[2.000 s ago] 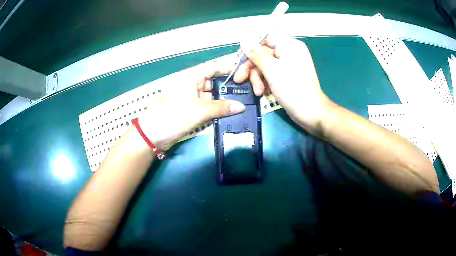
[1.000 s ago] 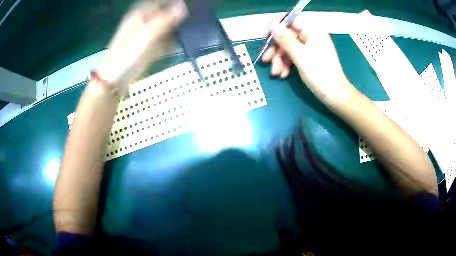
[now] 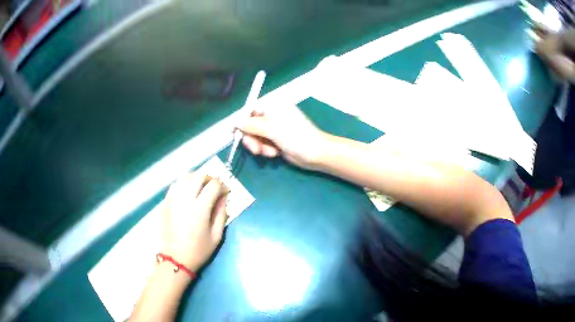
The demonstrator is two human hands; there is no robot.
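The long backing sheet (image 3: 129, 264) lies slanted on the green bench top at the lower left. It looks plain white in glare, so its dots do not show. My left hand (image 3: 195, 217) rests on its upper part with the fingers curled; whether it grips the sheet is hidden. My right hand (image 3: 277, 135) holds the white tweezers (image 3: 255, 91) like a pen. Their tip points down beside the sheet's upper corner, near my left fingers; contact cannot be told. A blurred dark housing shape (image 3: 198, 85) lies on the green surface beyond the rail.
Spare white sheets (image 3: 403, 104) lie fanned at the upper right, partly under my right forearm. A small sheet corner (image 3: 380, 199) shows below that forearm. The white rail (image 3: 148, 173) crosses behind the work. Another person's hand (image 3: 555, 55) is at the upper right edge.
The view has turned to the right. My left hand has let go of the housing and moved down onto the backing sheet. My right hand still holds the tweezers, now close to my left hand.
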